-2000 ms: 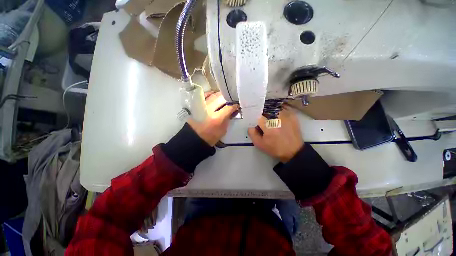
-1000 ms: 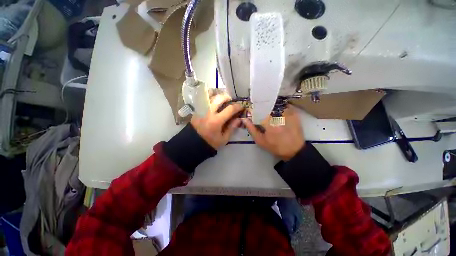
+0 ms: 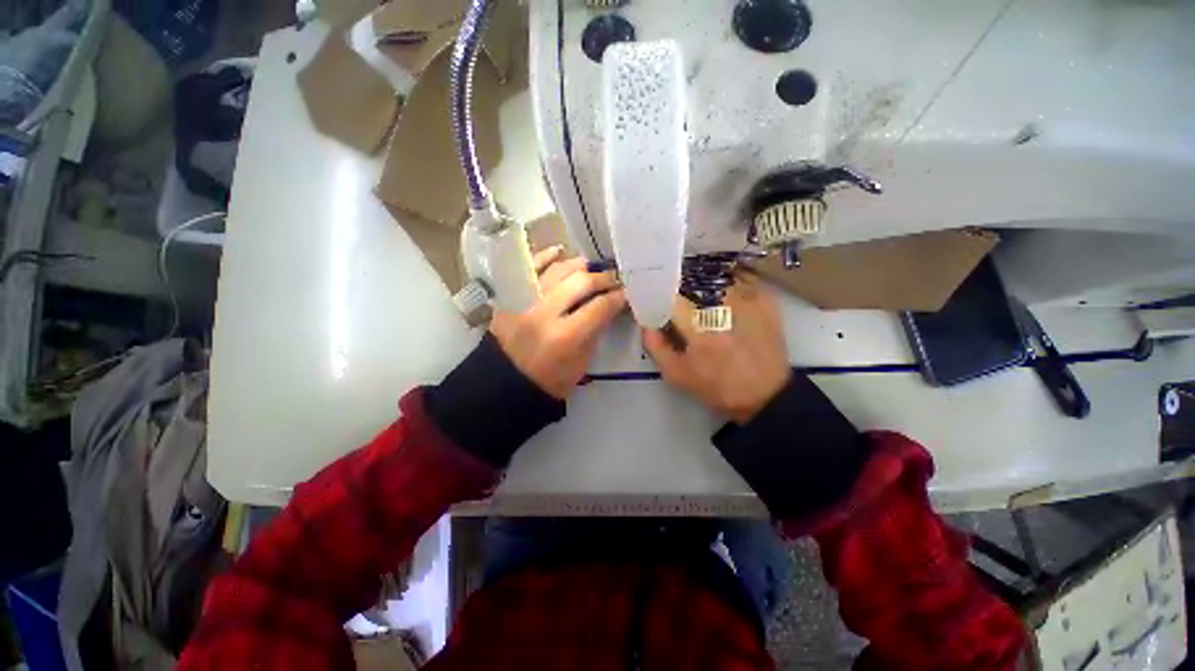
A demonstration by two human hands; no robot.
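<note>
My left hand (image 3: 561, 325) lies on the machine bed left of the sewing head, fingers bent towards the needle area. My right hand (image 3: 729, 354) lies just right of it, partly behind the tension parts. Both hands are at a brown piece; its joined edge and the needle are hidden by the white upright cover (image 3: 646, 171) and the fingers. A brown panel (image 3: 904, 269) extends to the right under the arm of the white sewing machine (image 3: 944, 105). More brown cut pieces (image 3: 443, 144) lie left of the machine.
A lamp (image 3: 498, 269) on a silver gooseneck hangs close to my left hand. A black flat rectangle, perhaps a phone (image 3: 967, 338), and a black narrow handle (image 3: 1059, 374) lie right. Grey-brown cloth (image 3: 144, 485) is heaped left, and a tool-strewn board (image 3: 1114, 603) stands lower right.
The view has shifted slightly. My left-hand fingers have drawn a little apart from my right hand's fingertips since one second ago. The brown pieces at left have shifted slightly.
</note>
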